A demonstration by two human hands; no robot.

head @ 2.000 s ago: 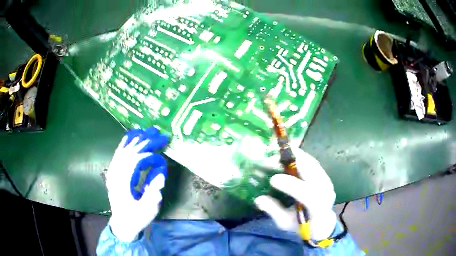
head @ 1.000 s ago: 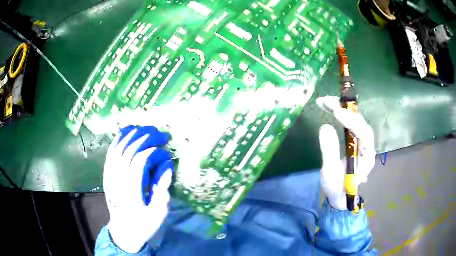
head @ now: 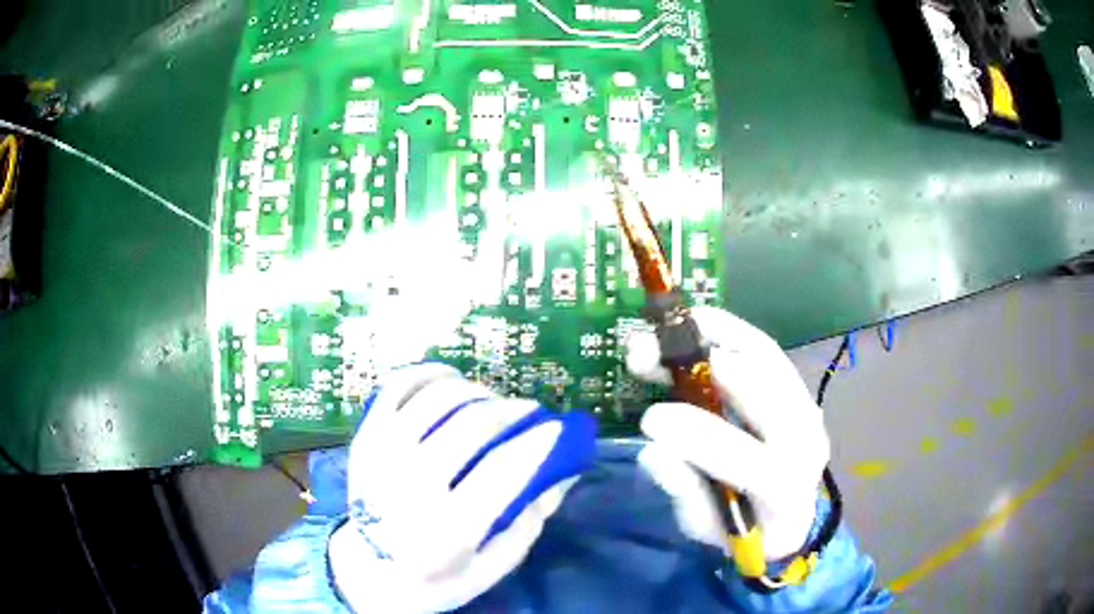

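Observation:
The large green circuit board (head: 462, 216) lies square in front of me, a bright glare band across its middle. My right hand (head: 744, 438), in a white glove, holds the soldering iron (head: 648, 258) like a pen, its tip over the right part of the board. My left hand (head: 462, 480), in a white glove with blue fingertips, is at the board's near edge with curled fingers. Whether it grips anything is hidden. A thin pale strand of solder wire (head: 126, 174) runs from the left edge to the board's left side.
A black tray (head: 990, 72) with white wipes and a yellow block stands at the far right. Another black tray (head: 24, 246) with a yellow ring (head: 6, 170) is cut off at the left. The bench's near edge curves up to the right, with grey floor beyond.
The board has turned from a slant to nearly square. My left hand has moved right along its near edge. My right hand has brought the iron left from beside the board to over it.

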